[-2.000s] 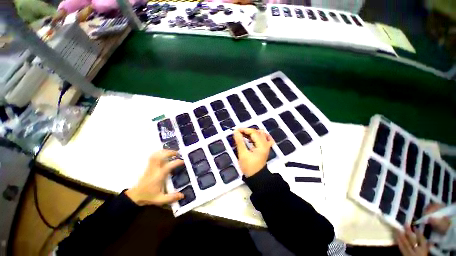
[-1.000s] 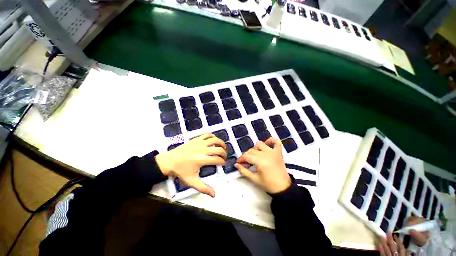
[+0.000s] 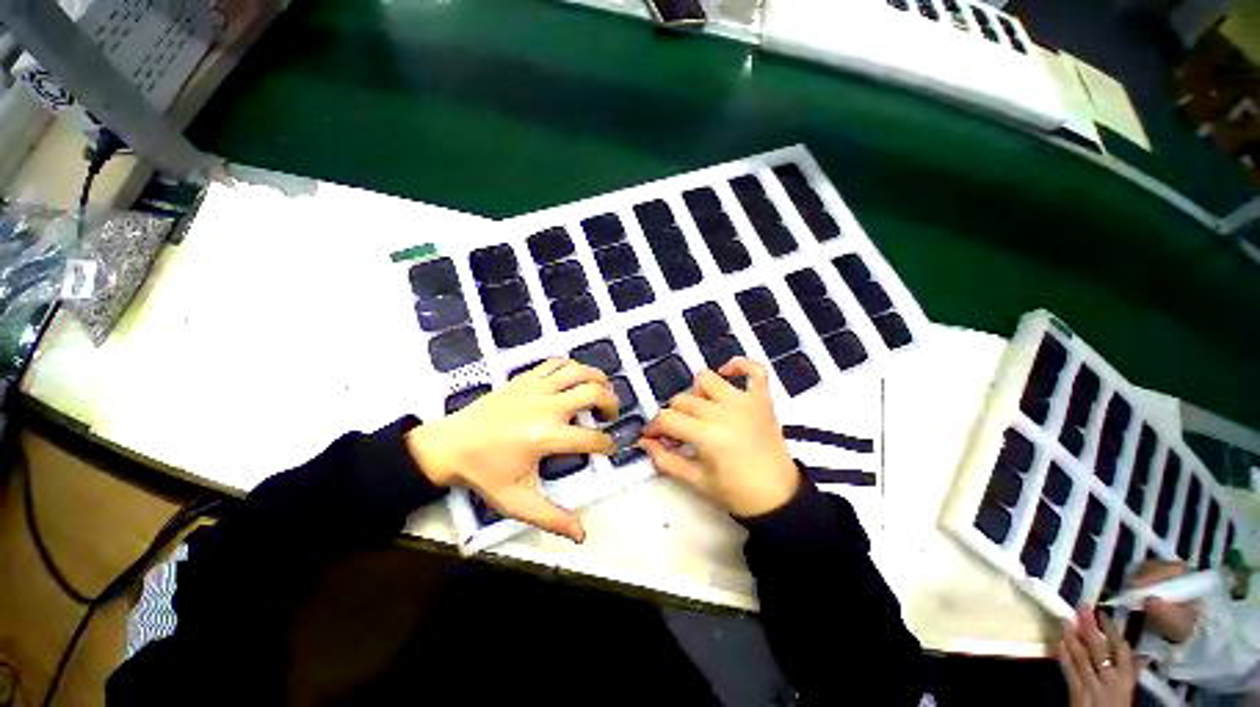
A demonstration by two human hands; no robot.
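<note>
A white tray (image 3: 864,238) with two long rows of black rounded cases lies tilted on the bench. My left hand (image 3: 518,435) is spread palm down over the near row, its fingertips at a case (image 3: 626,438) near the tray's front edge and its thumb stretched towards that edge. My right hand (image 3: 726,439) is just right of it, fingers bent, thumb and index fingertips close together at the same case. Whether the right fingertips hold a small part cannot be seen. Two black strips (image 3: 829,439) lie right of my right hand.
A neighbour's tray (image 3: 963,493) stands at the right, with another person's hands (image 3: 1099,656) and a white pen-like tool (image 3: 1154,590) over it. A green conveyor belt (image 3: 484,97) runs behind. A bag of small parts (image 3: 127,263) and dark cables (image 3: 104,601) are at the left.
My left hand has moved from the tray's left end to the case beside my right hand. My right hand has come down from mid-tray to the near row. The camera view has shifted.
</note>
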